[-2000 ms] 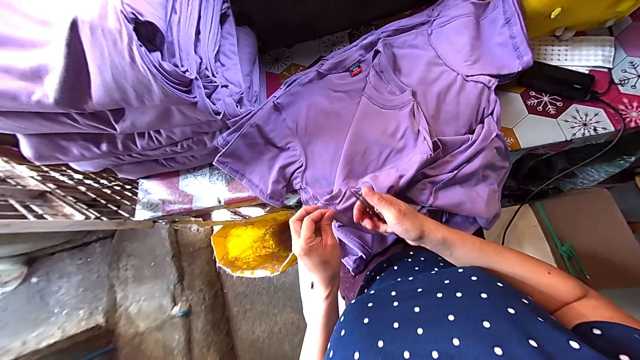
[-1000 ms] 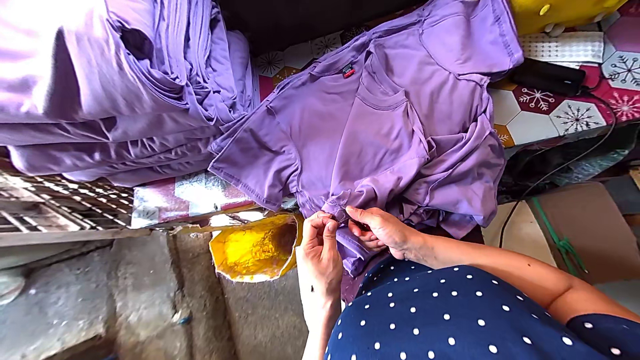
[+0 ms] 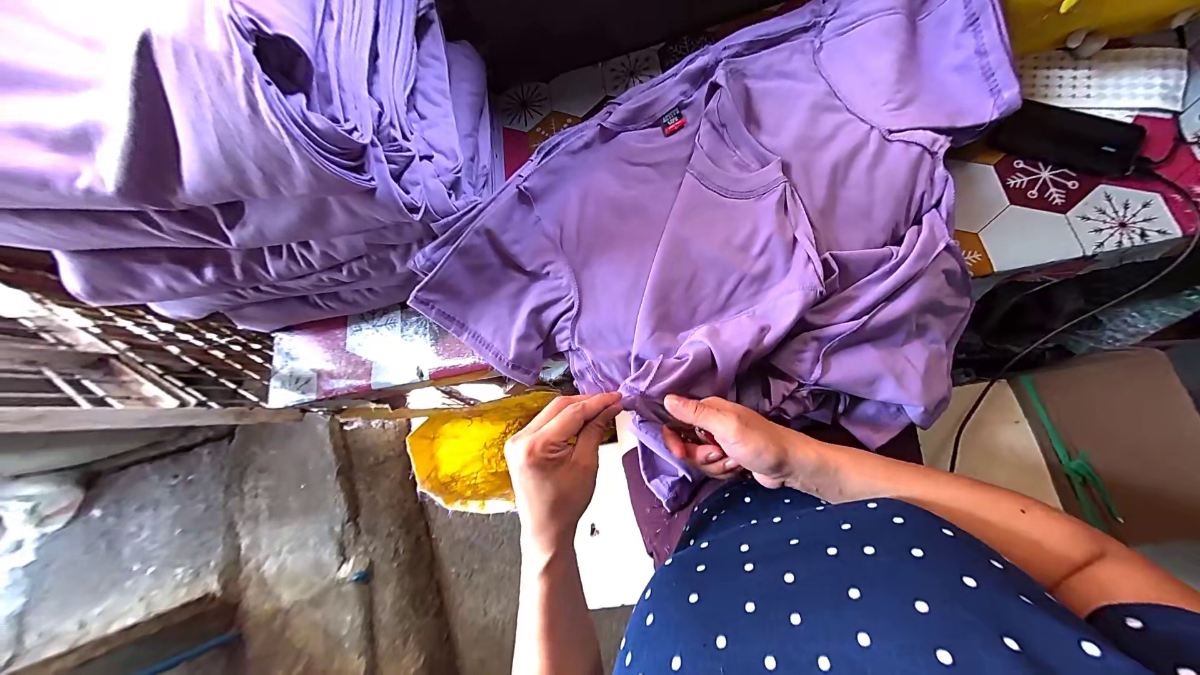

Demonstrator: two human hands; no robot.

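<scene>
A purple short-sleeved T-shirt [image 3: 609, 234] lies spread over the table, its neckband with a small label toward the far side and its near part bunched. My left hand [image 3: 562, 450] pinches the shirt's seam at the near edge between thumb and fingers. Just right of it, my right hand [image 3: 731, 436] grips the same bunched fabric, with a small dark object partly hidden in its fingers; I cannot tell what it is. A short end of purple cloth hangs below the two hands.
A tall pile of folded purple garments [image 3: 281, 169] stands at the left. A yellow bag [image 3: 469, 455] hangs open below the table edge. At the right are a black device [image 3: 1069, 136] with a cable, a white textured cloth [image 3: 1102, 77] and a cardboard box [image 3: 1125, 431] with green string.
Two seconds ago my hands were a little apart at the shirt's near edge; now they are close together on the bunched seam. The rest of the shirt lies much as before.
</scene>
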